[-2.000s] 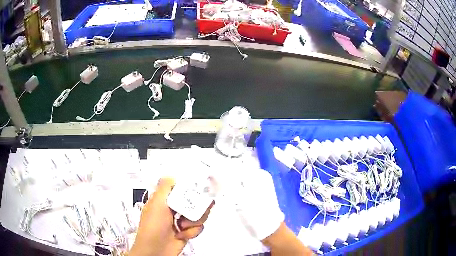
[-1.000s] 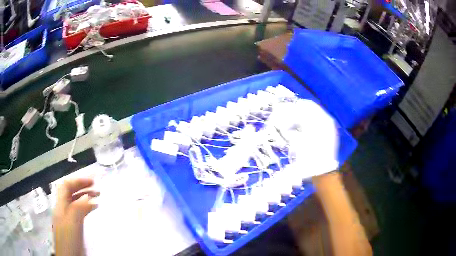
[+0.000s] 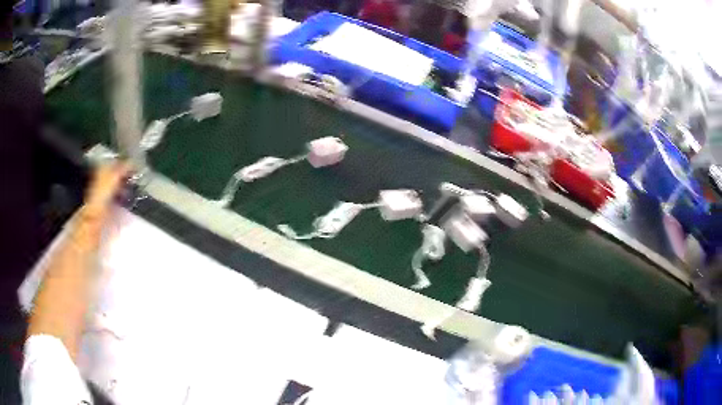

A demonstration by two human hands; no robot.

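Note:
The view is blurred. My left hand (image 3: 109,183), bare, reaches to the belt's near edge at the far left, beside the metal post. A small white object (image 3: 99,154) shows at its fingertips; whether the hand grips it is unclear. White power adapters with bundled cords lie on the green belt, one (image 3: 206,106) near the post, others (image 3: 326,150) (image 3: 400,204) farther right, then a tangled group (image 3: 465,231). At the lower right a blurred white shape (image 3: 638,372) stands over the blue tray (image 3: 554,372); I cannot tell if it is my gloved right hand.
The clear dispenser bottle (image 3: 475,368) is beside the tray. White covering (image 3: 198,308) with dark patches fills the near side. A pale rail (image 3: 293,261) edges the belt (image 3: 554,277). Across it are a blue bin (image 3: 380,75) and a red bin (image 3: 582,180). The post (image 3: 127,79) rises at left.
The view has swung left from the tray to the belt. My left hand has moved from the white covering to the belt edge. My gloved right hand is no longer clearly seen.

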